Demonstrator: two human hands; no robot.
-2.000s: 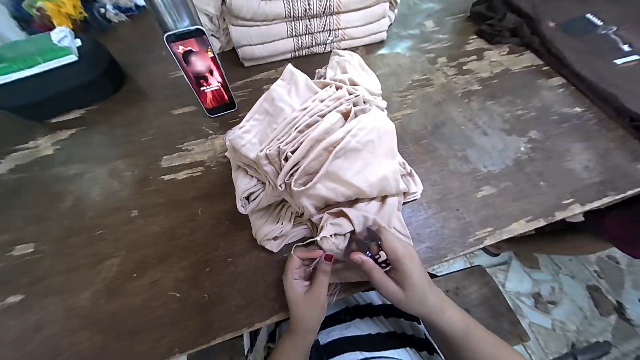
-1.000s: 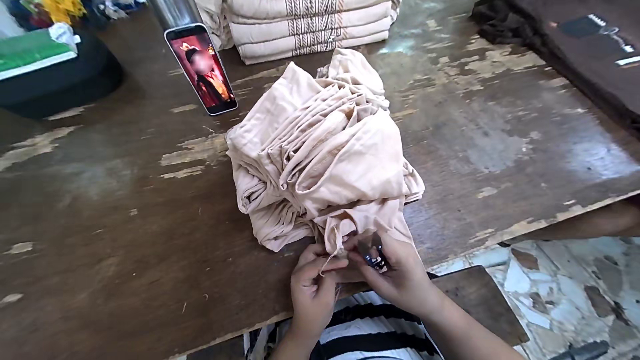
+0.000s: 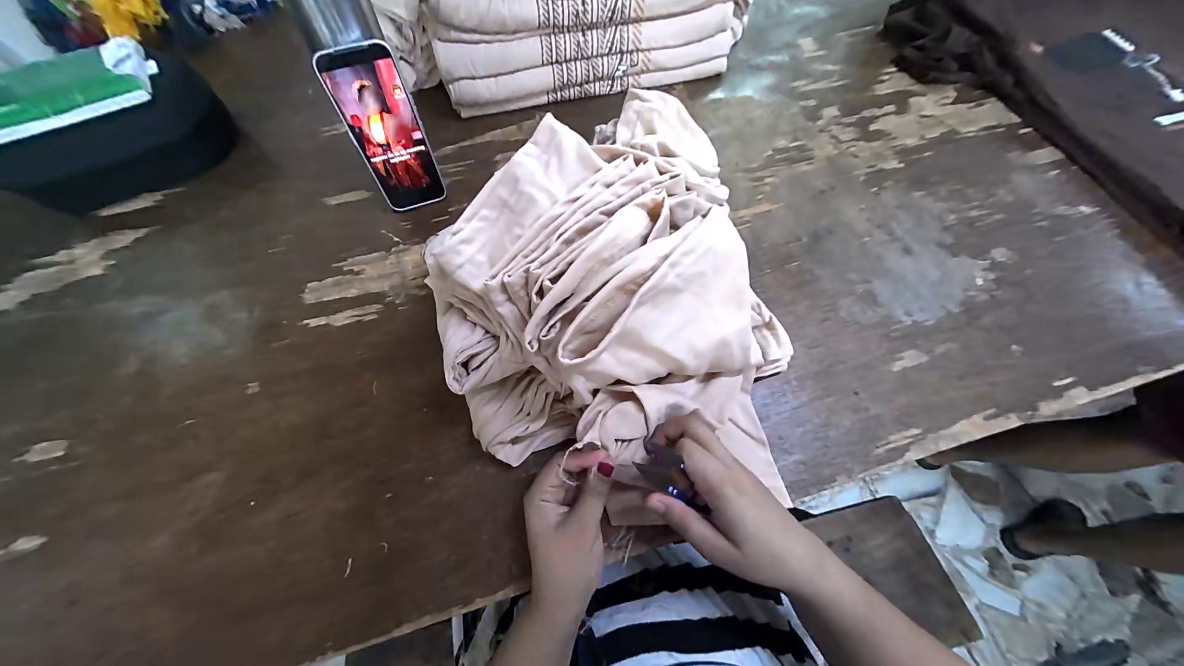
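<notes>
A heap of beige cloth [image 3: 647, 305] with many folds lies at the middle of the wooden table. At its near edge my left hand [image 3: 569, 513] pinches an edge of the cloth and some thread between thumb and fingers. Small dark thread snips [image 3: 668, 474] are gripped in my right hand [image 3: 731, 509], their points towards the left fingertips. Both hands are close together over the table's near edge. The blades are partly hidden by my right fingers, and I cannot tell whether they touch the thread.
A phone [image 3: 381, 129] leans on a metal cylinder [image 3: 333, 20] behind the heap. Folded beige cloths with a dark pattern [image 3: 592, 46] are stacked at the back. Dark brown cloth [image 3: 1045, 83] lies at right, a black container [image 3: 185, 129] at left. Another person's legs [image 3: 1091, 444] show at right.
The snips in my right hand have turned, so that their points now show towards my left hand. My left fingers have shifted slightly on the cloth edge. The cloth heap has stayed in place.
</notes>
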